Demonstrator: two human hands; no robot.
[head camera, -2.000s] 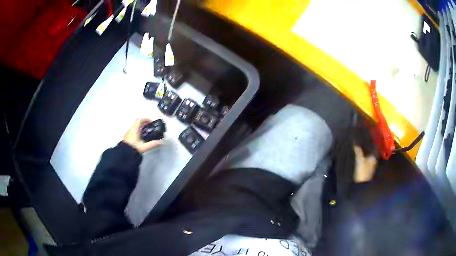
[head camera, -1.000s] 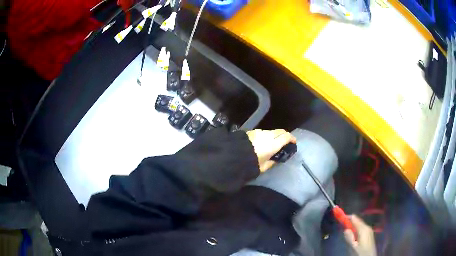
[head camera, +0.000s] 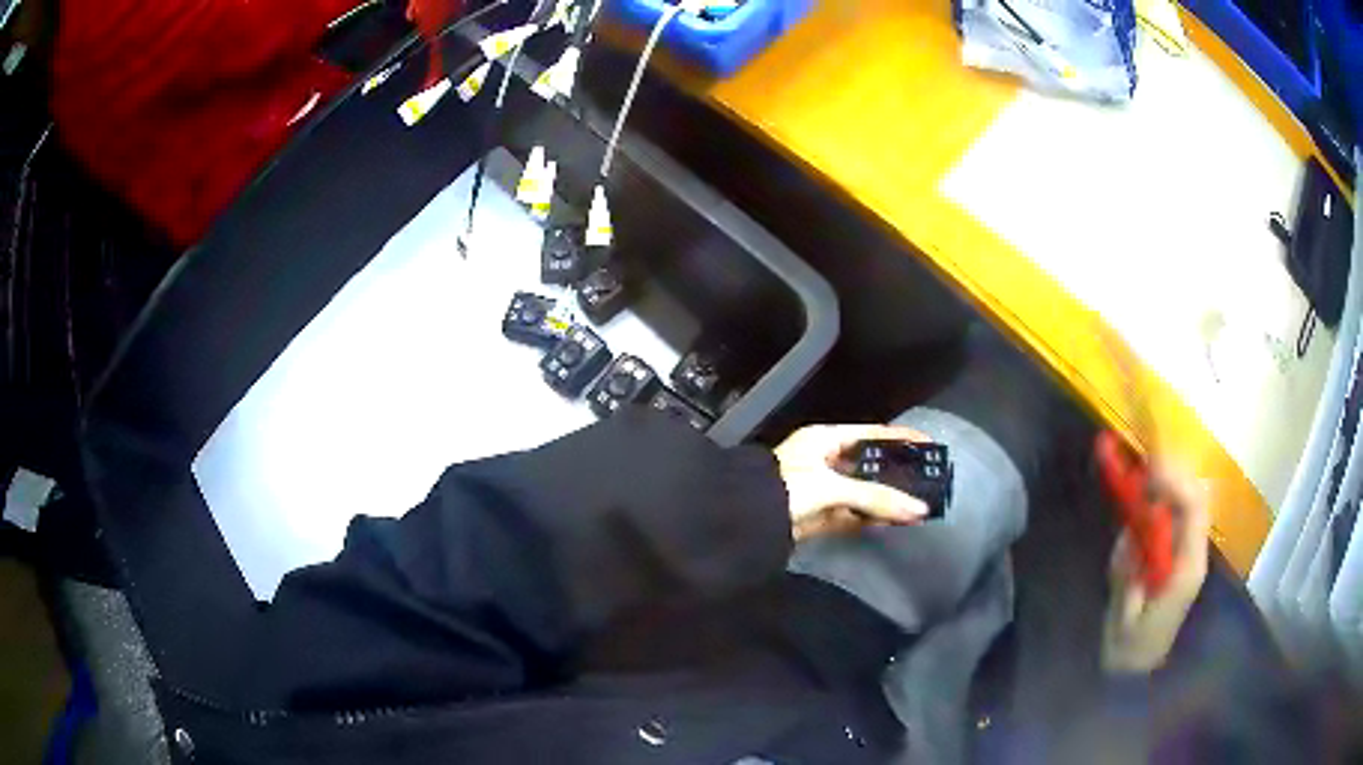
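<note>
My left hand (head camera: 840, 486) holds a small black electronic unit (head camera: 906, 474) above my grey-clothed knee, its face with small pale marks turned up. My right hand (head camera: 1163, 575) is blurred near the bench edge and holds the red handle of the air blow gun (head camera: 1139, 516); its nozzle is not clear. Several more black units (head camera: 622, 387) lie on the white liner sheet (head camera: 351, 396) in the black tote (head camera: 815, 321). My left sleeve hides part of the tote.
The yellow-edged bench (head camera: 957, 224) runs along the right. On it are a blue bin (head camera: 733, 38), a clear plastic bag (head camera: 1054, 45) and a black device with a strap (head camera: 1318, 239). Cable leads (head camera: 635, 112) hang over the tote. Red clothing (head camera: 180, 105) shows upper left.
My left hand has gone from the tote to above my knee with a black unit. My right hand has taken the blow gun, held it low by my knee, then moved it up to the bench edge.
</note>
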